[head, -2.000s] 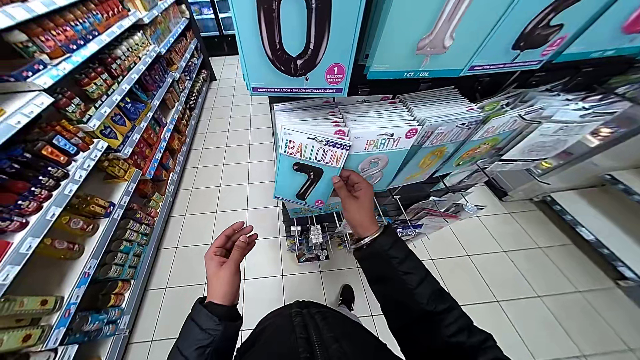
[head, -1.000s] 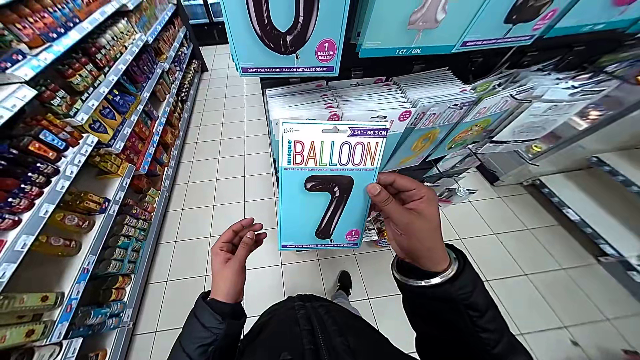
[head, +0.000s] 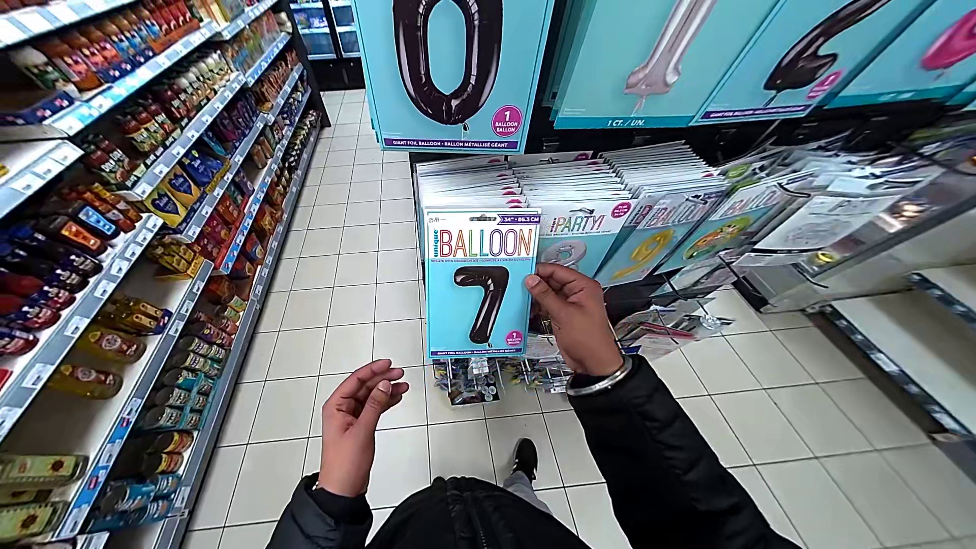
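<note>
My right hand [head: 576,316] grips the right edge of a flat foil balloon packet [head: 480,290], thumb in front. The packet is light blue and white with a black number seven on it, held upright before the rack. Rows of similar hanging packets [head: 572,179] stand behind it, one with a silver eight, another with a yellow nine [head: 644,255]. Left of and below the packet, my left hand [head: 358,423] is held in the air with fingers loosely curled and apart, holding nothing.
Large balloon display cards [head: 457,137] hang above the packets. Small packaged goods [head: 469,381] hang low on the rack. Shelves with bottles and jars [head: 110,343] line the left side of the tiled aisle [head: 290,335]. A white-topped shelf [head: 877,343] stands at right.
The packet has moved back away from me toward the rack since one second ago, with my right hand still on it. My left hand has stayed about where it was.
</note>
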